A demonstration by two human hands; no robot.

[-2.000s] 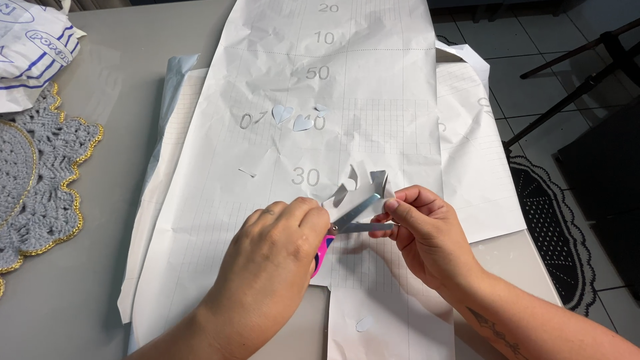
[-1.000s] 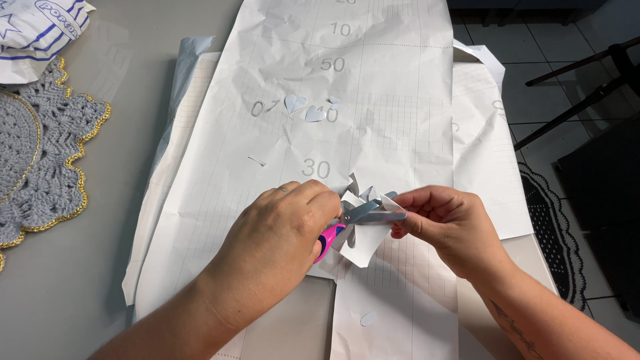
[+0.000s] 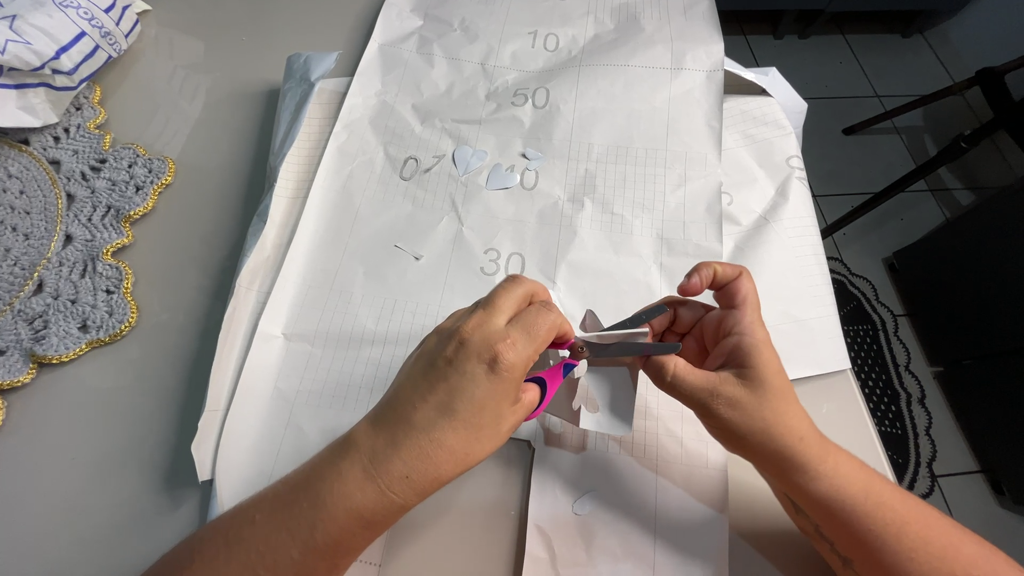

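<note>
My left hand grips the pink and dark blue handles of a pair of scissors. The scissors' blades are apart and point right, with a folded edge of a cut paper piece between them. That piece has cut-out holes and hangs below the blades. My right hand is at the blade tips, its thumb and some fingers at the paper's edge, the index finger raised. Small paper hearts lie on the large printed pattern sheet beyond my hands, and a small paper scrap lies on its near part.
The wrinkled sheet lies over other folded papers on a grey table. At the left are a grey crocheted doily with a yellow edge and a striped paper bag. A dark patterned mat lies on the tiled floor at right.
The cut paper piece has changed position around the blades and now hangs below them. The index finger of my right hand has lifted. My left hand still holds the scissors.
</note>
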